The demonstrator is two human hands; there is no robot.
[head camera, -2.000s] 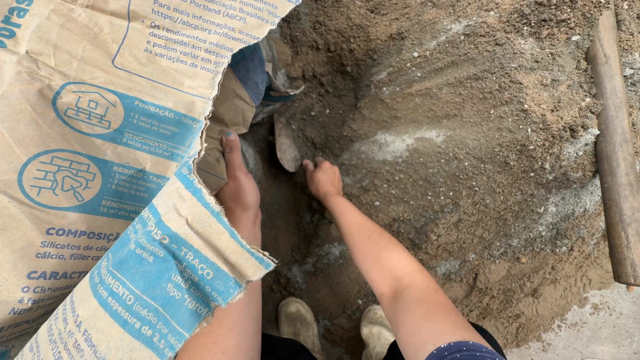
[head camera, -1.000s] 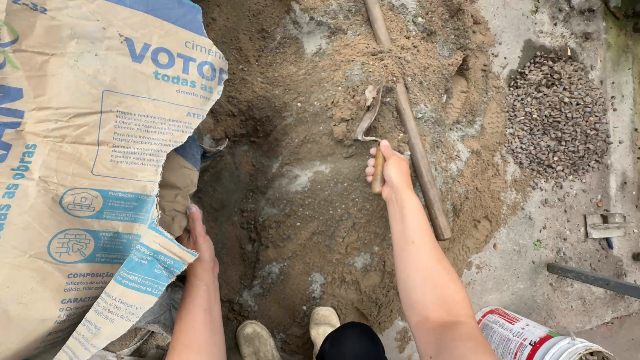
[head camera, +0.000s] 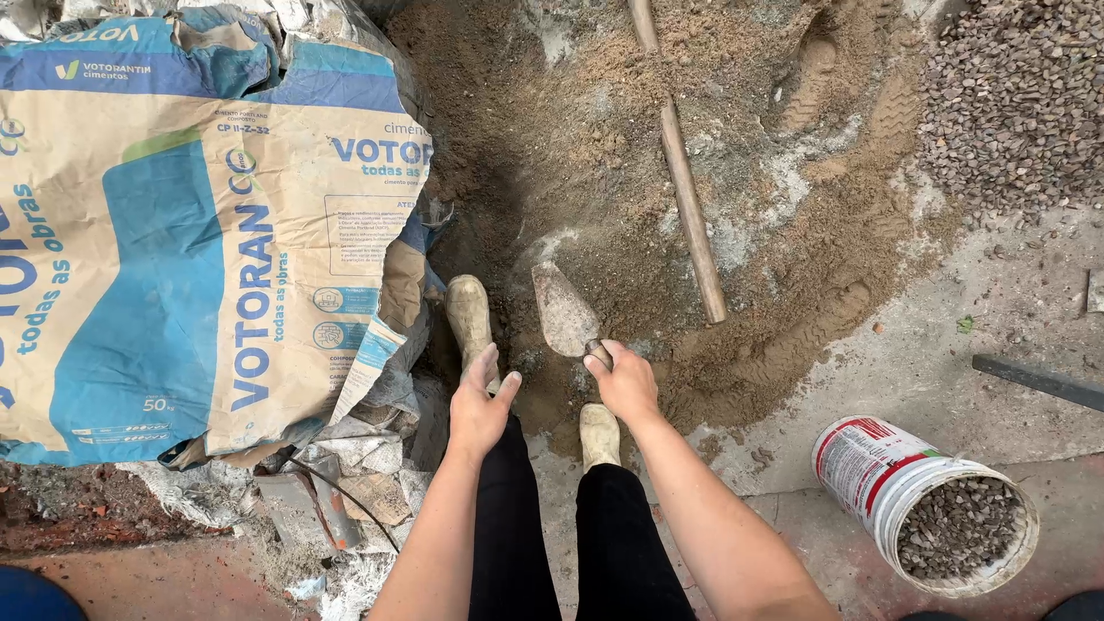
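My right hand (head camera: pixel 623 377) grips the handle of a pointed masonry trowel (head camera: pixel 565 312), whose dusty metal blade points up and to the left over the sand heap (head camera: pixel 595 198). My left hand (head camera: pixel 480 412) holds nothing; its fingers are apart, in front of a light rubber boot (head camera: pixel 468 315). Left of that hand lies a torn paper cement bag (head camera: pixel 285 233), its ragged edge toward the sand. A wooden handle (head camera: pixel 686 198) lies across the heap beyond the trowel; its far end is out of view.
A white bucket of gravel (head camera: pixel 880 487) stands at the lower right. Farther up on that side is a gravel pile (head camera: pixel 1018 112), with a dark bar (head camera: pixel 1039 382) below it. Plastic sheeting and rubble (head camera: pixel 345 483) lie under the bag. The other boot (head camera: pixel 599 435) is near my right hand.
My left hand has come away from the torn bag edge. My right hand has brought the trowel from beside the wooden handle back toward the boots. The view has shifted and widened.
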